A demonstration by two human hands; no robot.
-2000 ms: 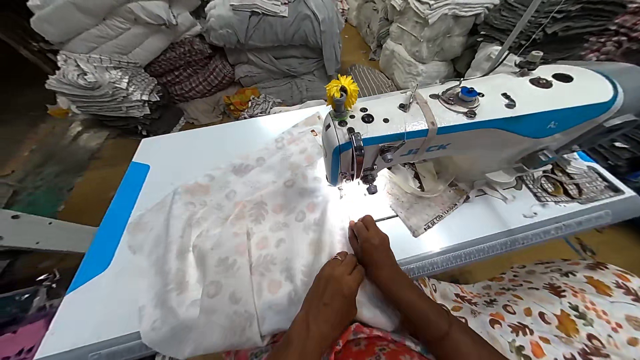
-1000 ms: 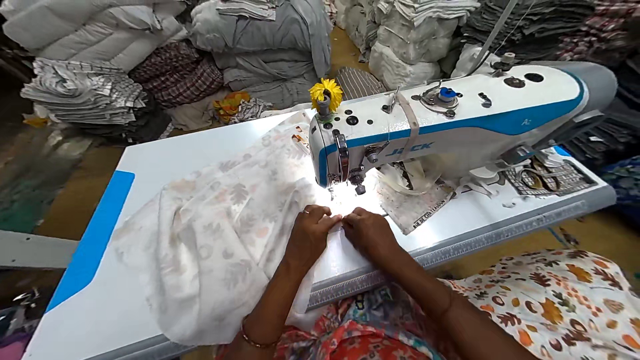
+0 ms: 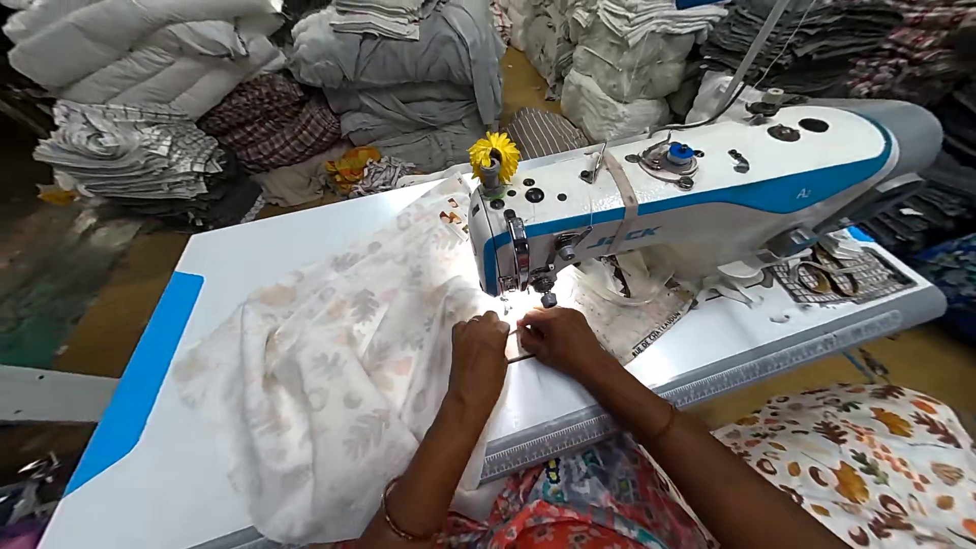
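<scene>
A white and blue Jack industrial sewing machine stands on a white sewing table. Thin white leaf-print fabric lies in loose folds left of the needle and hangs over the front edge. Just in front of the lit needle area, my left hand rests on the fabric's right edge, its fingers bent over it. My right hand pinches the fabric's edge close beside the left fingertips. The presser foot is lost in glare.
Scissors lie on a checked cloth at the table's right. A printed cloth piece sits under the machine arm. Leaf-print fabric lies at lower right. Stacks of folded cloth and bundles stand behind the table.
My left hand has moved from near my body up beside the needle, next to my right hand. The fabric's right edge has shifted left, baring more of the table front.
</scene>
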